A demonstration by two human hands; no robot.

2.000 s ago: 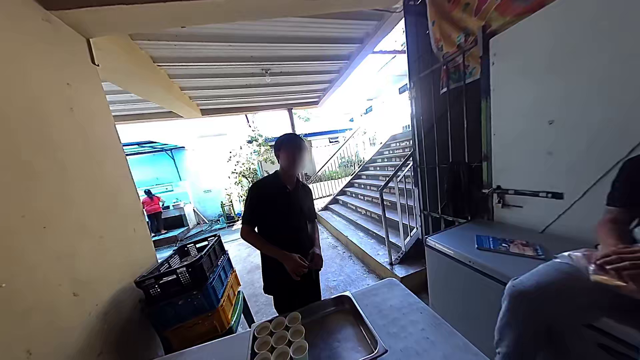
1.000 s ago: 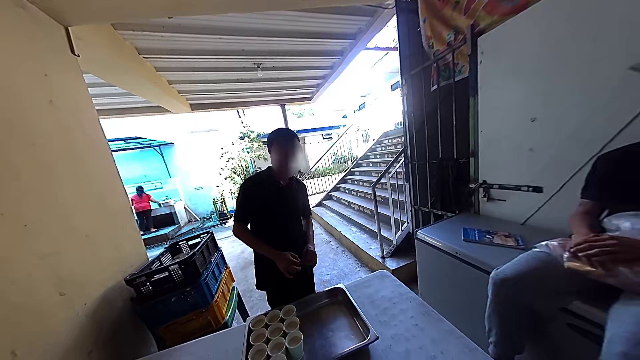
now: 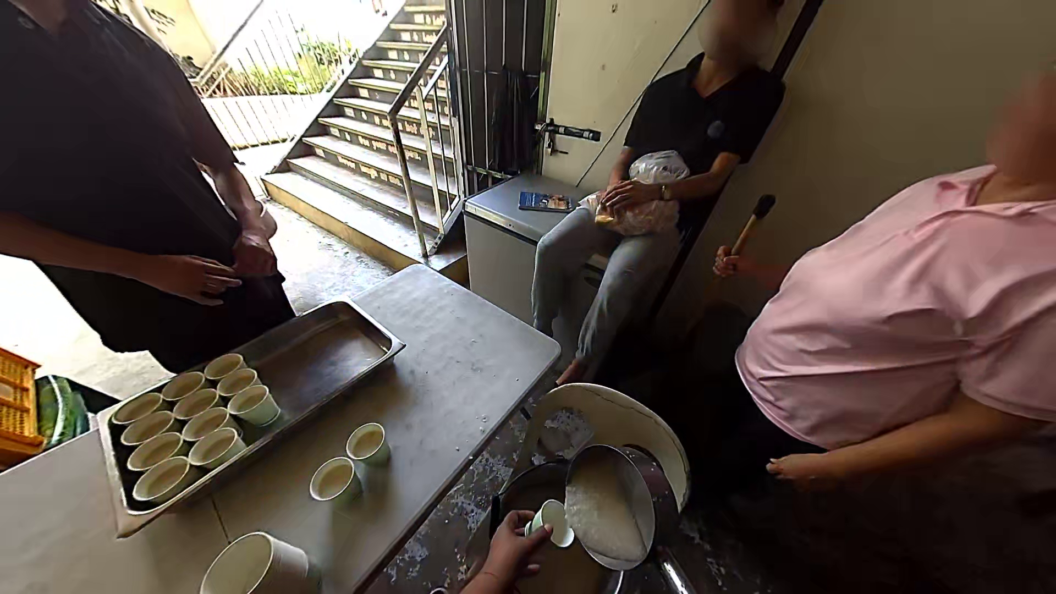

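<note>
At the bottom centre, my left hand holds a small paper cup, tilted close to the rim of a tilted metal pan with pale liquid in it. The pan's metal handle runs out of the lower edge; my right hand is not in view. Under the cup and pan is a larger pot, partly hidden. Two filled paper cups stand on the table. Several more cups stand in a metal tray. A larger white container is at the near edge.
A person in black stands behind the tray. Another sits on a grey chest with a plastic bag. At right, a person in pink holds a brush-like tool. A plastic chair stands beyond the pan.
The view has swung right and down. My left hand with the cup, the metal pan and the person in pink have come into view.
</note>
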